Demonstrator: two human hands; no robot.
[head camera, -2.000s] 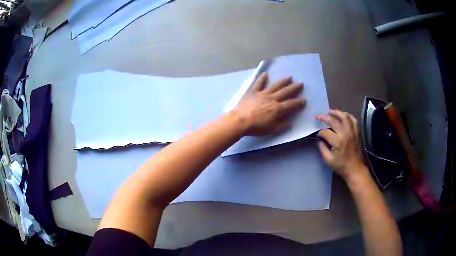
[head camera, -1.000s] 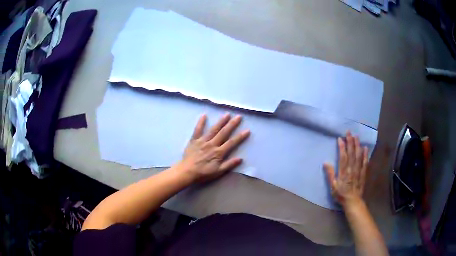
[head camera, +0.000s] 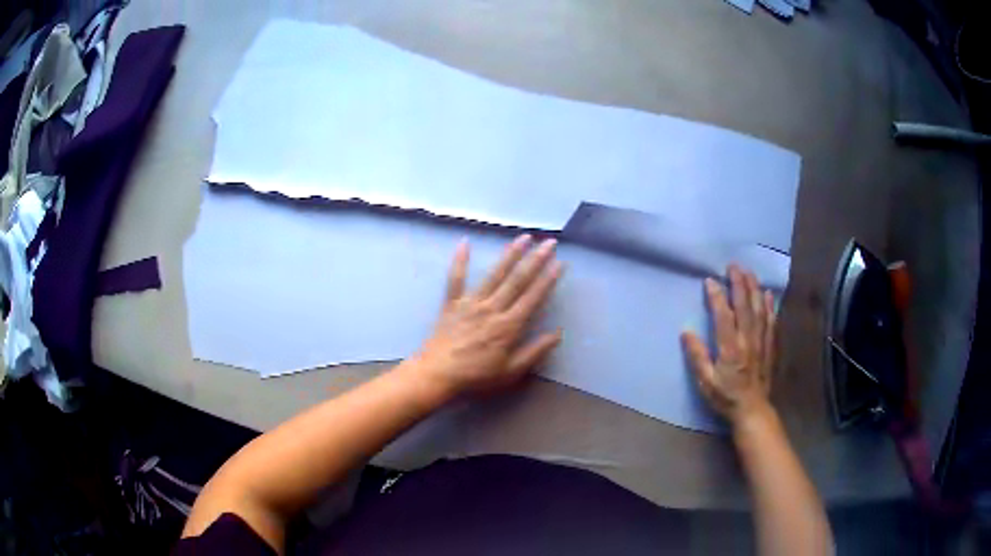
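Observation:
The pale back panel (head camera: 326, 272) lies flat on the table, wrong side up. A dark wavy centre seam edge (head camera: 359, 203) runs along its middle. A purple vent extension (head camera: 625, 234) shows right of a small step in the seam. My left hand (head camera: 494, 326) lies flat on the near half, fingers spread, fingertips close to the seam. My right hand (head camera: 739, 348) lies flat near the panel's right end, fingertips at the seam line. Neither hand grips anything.
The steam iron (head camera: 873, 331) stands at the right on the table (head camera: 837, 130), its magenta hose (head camera: 918, 462) trailing nearer. A grey tube (head camera: 935, 134) lies far right. Folded purple pieces (head camera: 103, 185), pale scraps (head camera: 24, 244) and a purple strip (head camera: 130, 276) lie left.
The turned-back flap is laid down, and the vent extension now shows. Both hands now rest flat on the near half. Since one second ago, my left hand has moved slightly right along the panel.

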